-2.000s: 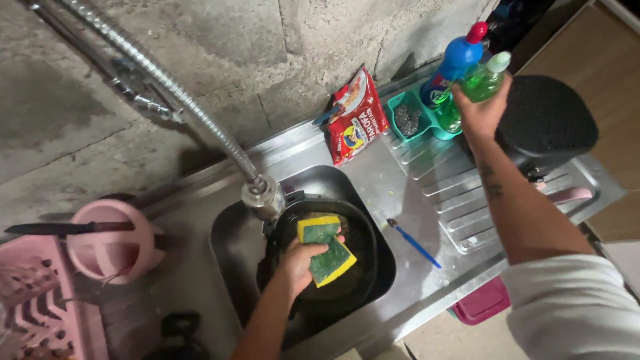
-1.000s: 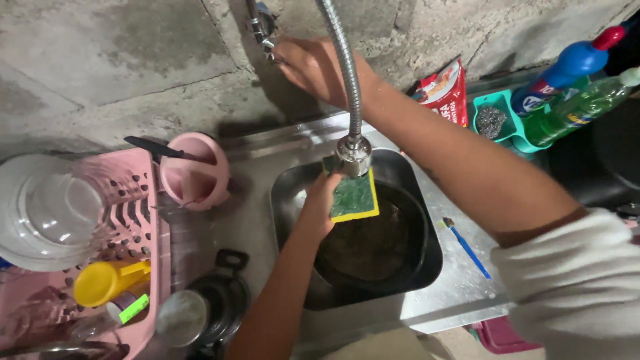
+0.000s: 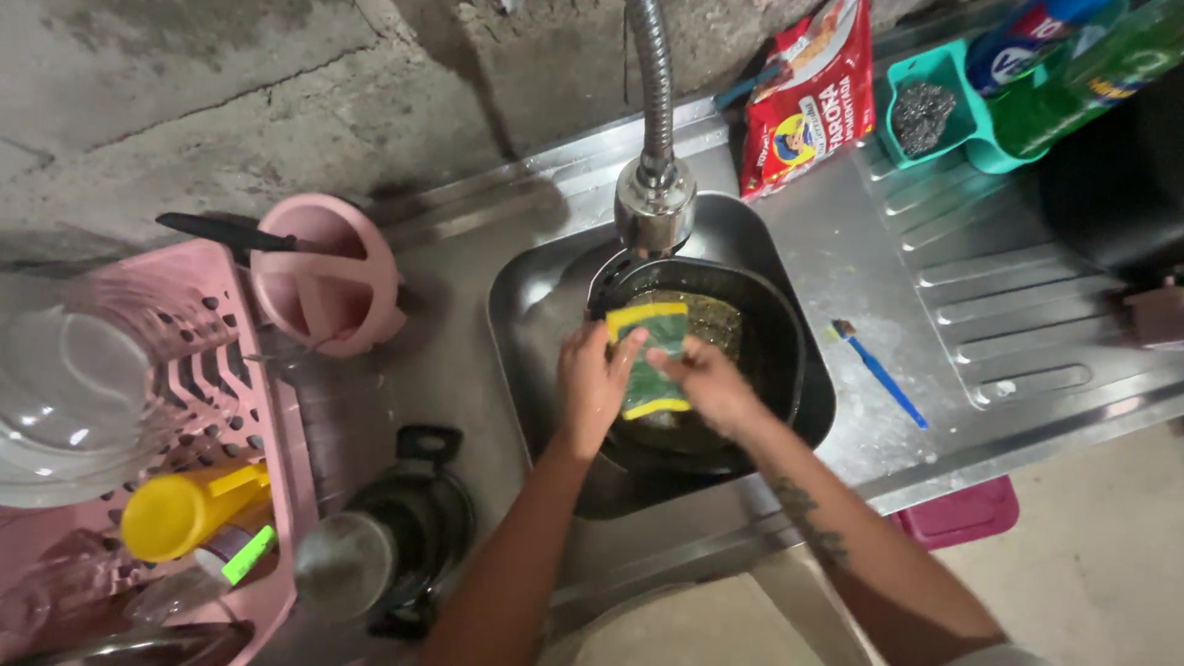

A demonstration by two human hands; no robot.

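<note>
My left hand (image 3: 592, 384) and my right hand (image 3: 712, 384) both grip a green and yellow scrubbing sponge (image 3: 655, 361), one at each side of it. They hold it over a dark pan (image 3: 772, 370) that sits in the sink basin (image 3: 527, 342) with murky liquid in it. Just above the sponge hangs the metal spray head (image 3: 655, 205) of the flexible faucet. Whether water is running from it cannot be told. A blue brush (image 3: 883, 379) lies on the steel counter to the right of the basin.
At left, a pink dish rack (image 3: 277, 425) holds clear bowls and a yellow cup (image 3: 185, 513), beside a pink cutlery holder (image 3: 324, 273) with a black-handled knife (image 3: 227, 231). A dark pot (image 3: 416, 527) stands near. At right are a red farofa packet (image 3: 809, 102), a teal caddy (image 3: 962, 102) with steel wool, and bottles.
My right hand was at the green bottle, then up by the faucet at the wall; now it has come down onto the sponge. My left hand has kept hold of the sponge.
</note>
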